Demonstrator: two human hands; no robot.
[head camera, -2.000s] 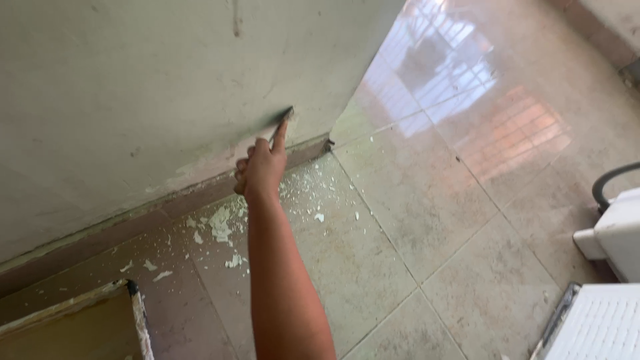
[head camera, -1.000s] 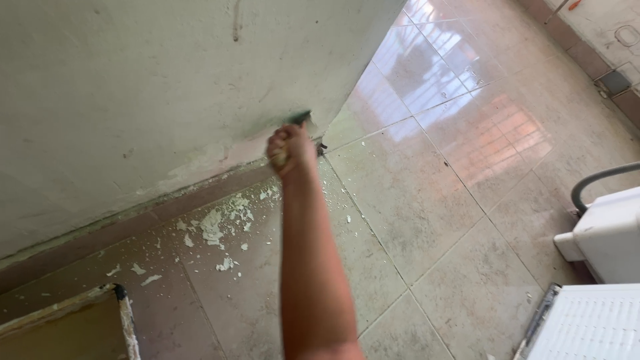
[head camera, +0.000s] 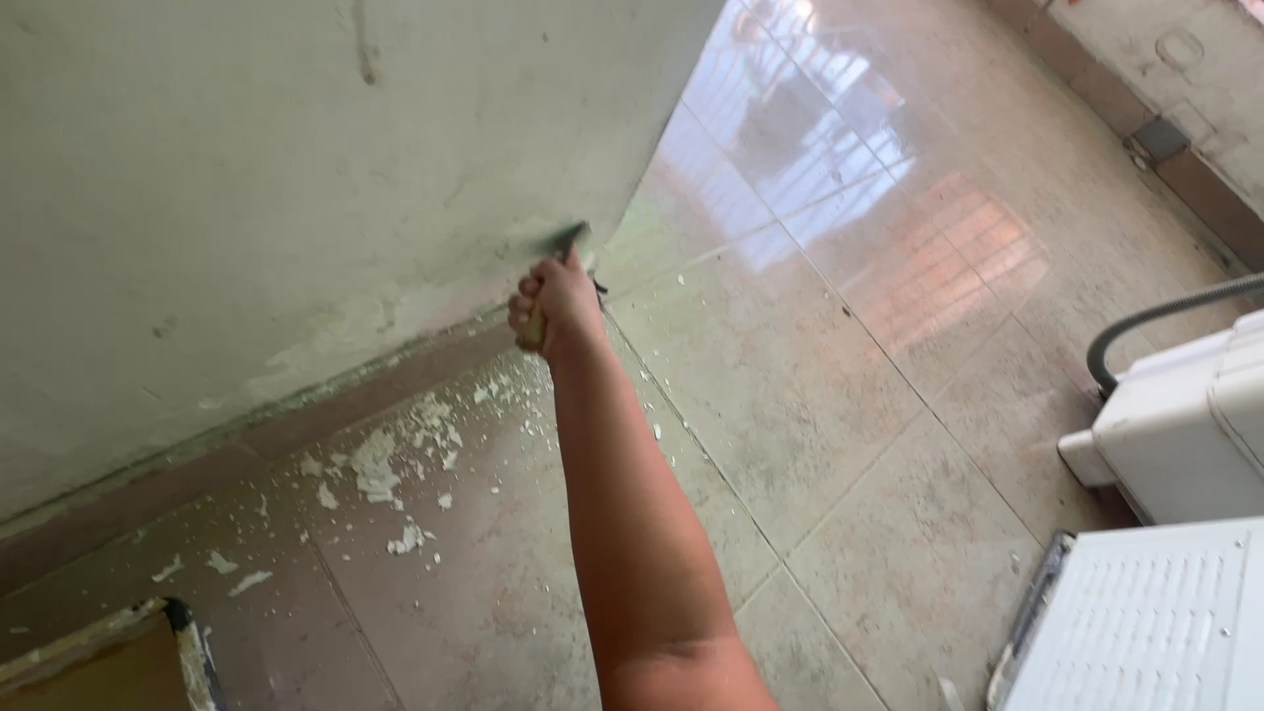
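My right hand (head camera: 555, 306) grips a scraper by its yellowish handle (head camera: 533, 328), with the thumb or a finger laid toward the blade. The dark blade (head camera: 571, 237), blurred, is at the lower part of the pale painted wall (head camera: 296, 178), close to its right-hand edge. Below it runs a brownish skirting (head camera: 326, 420), and a rough, lighter patch shows on the wall just above. Flakes of paint (head camera: 375, 464) lie scattered on the floor tiles to the left of my forearm. My left hand is out of view.
A worn frame or panel (head camera: 99, 647) stands at the bottom left. On the right are a white appliance (head camera: 1165, 434) with a grey hose (head camera: 1136, 326) and a white slotted panel (head camera: 1136, 612). Another wall with skirting (head camera: 1086, 79) borders the glossy tiled floor (head camera: 869, 474) at the upper right.
My right hand, with the scraper in it, has moved right along the wall, closer to its edge than two seconds ago.
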